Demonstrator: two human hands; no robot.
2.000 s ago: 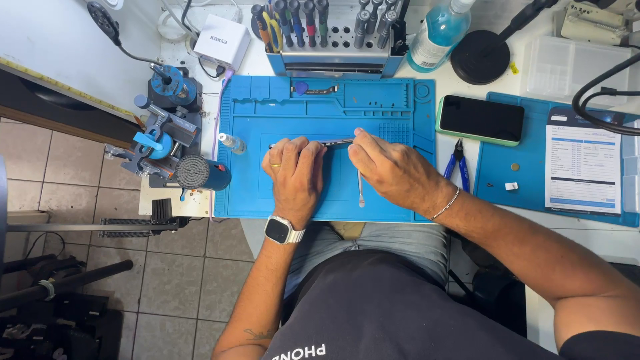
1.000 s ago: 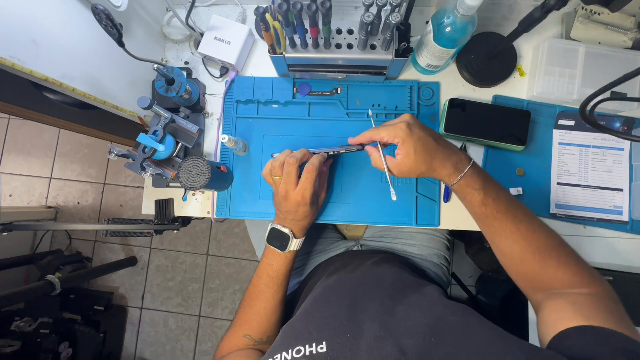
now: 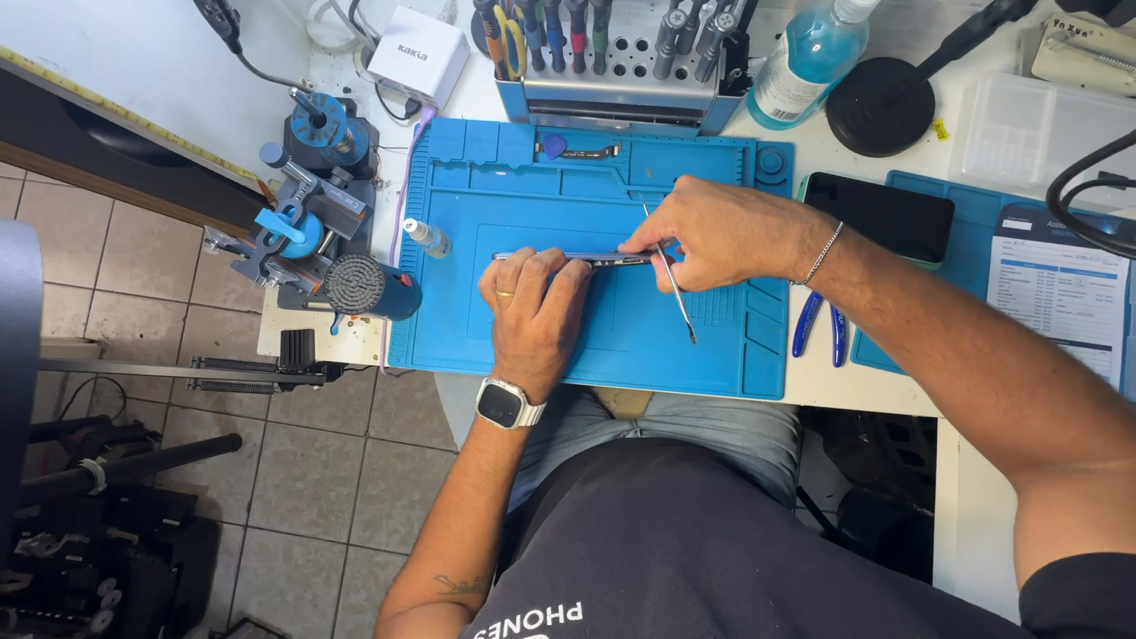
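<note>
Above a blue silicone repair mat (image 3: 532, 342), my left hand (image 3: 537, 315) grips a thin device, probably a smartphone (image 3: 608, 258), tilted so that mostly its edge shows. My right hand (image 3: 710, 235) touches the device's right end with a fingertip and also holds a slim metal spudger (image 3: 682, 306), slanting down to the right. The side of the device facing away from the camera is hidden. Near the mat's top lies a flex cable (image 3: 590, 153) beside a small blue pick (image 3: 555, 145). A small clear bottle (image 3: 428, 238) is on the mat's left part.
Blue-handled pliers (image 3: 838, 333) and a dark-screened phone (image 3: 879, 216) lie right of the mat, near a printed form (image 3: 1056, 293). Behind stand a screwdriver rack (image 3: 621, 93) and a bottle of blue liquid (image 3: 803, 67). A clamp fixture (image 3: 306, 226) and a cylindrical blue device (image 3: 371, 288) flank the left side.
The spudger in my right hand has changed its slant, and that hand has shifted along the device's right end. My left hand keeps its grip on the device.
</note>
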